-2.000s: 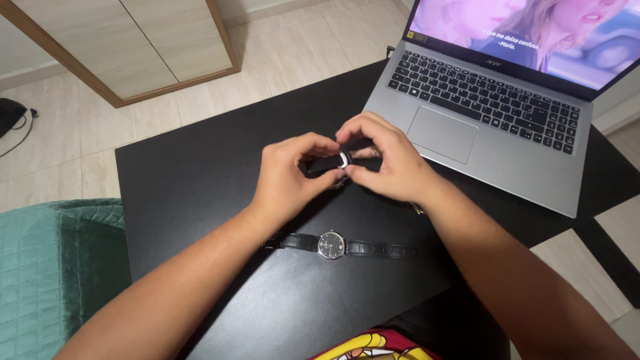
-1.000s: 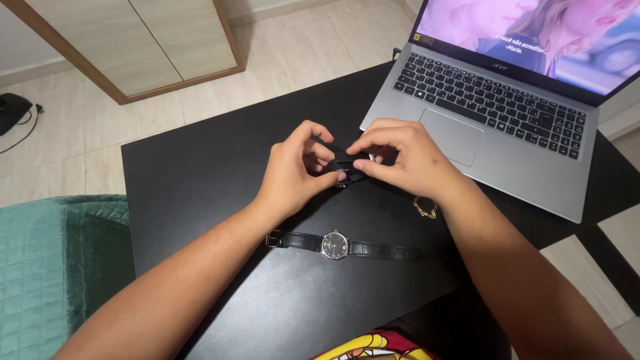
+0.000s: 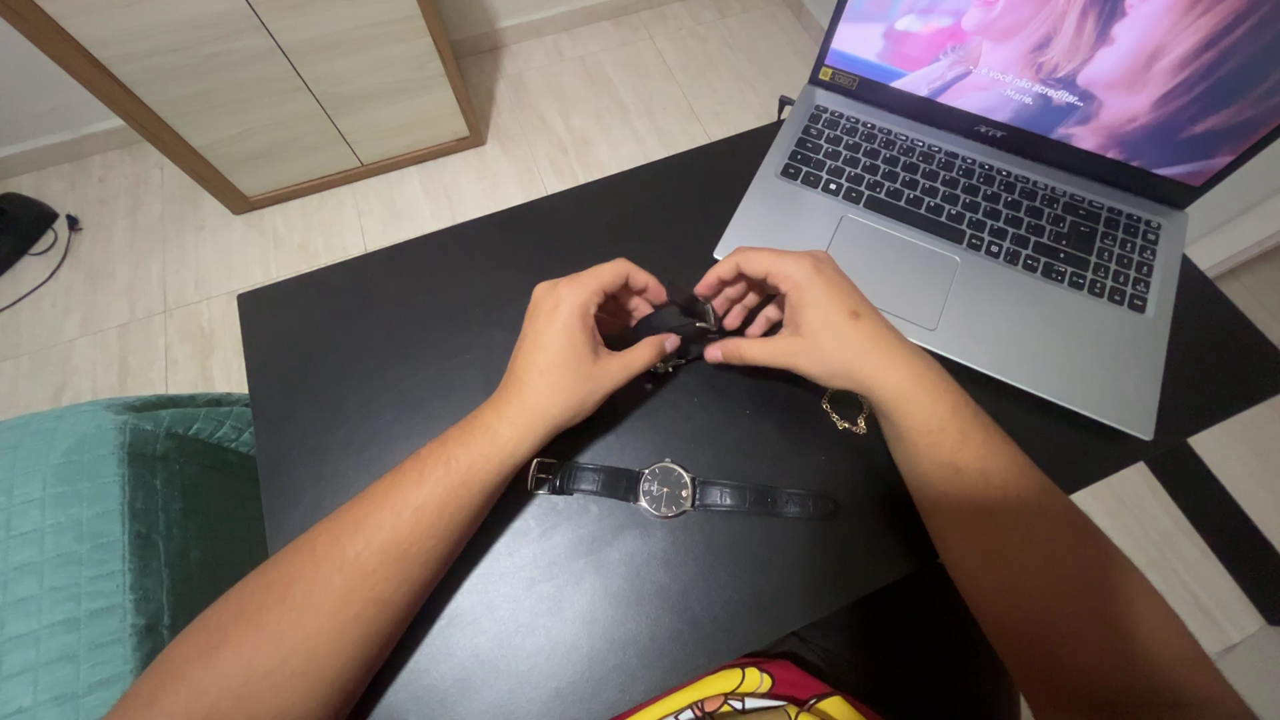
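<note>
My left hand (image 3: 585, 335) grips a dark strap-like item (image 3: 672, 322), which has a small metal piece at its right end; fingers hide much of it, so its exact kind is unclear. Beside that metal piece is my right hand (image 3: 785, 310), its fingers curled and the thumb apart from them; whether it touches the item cannot be told. Nearer to me, a wristwatch (image 3: 666, 489) with a black leather strap lies flat, dial up, buckle to the left. A gold-coloured chain bracelet (image 3: 846, 411) lies by my right wrist.
An open Acer laptop (image 3: 895, 268) stands on the right of the black table (image 3: 400, 300), close to my right hand. A green quilted seat (image 3: 90, 500) is at the left. Beyond the table are a wood-framed cabinet (image 3: 300, 90) and a black device with a cable (image 3: 22, 225).
My hands have moved slightly apart around the dark item since the oldest frame, and a metal piece on it now shows. The bracelet, mostly hidden at first, is in sight. The watch lies still.
</note>
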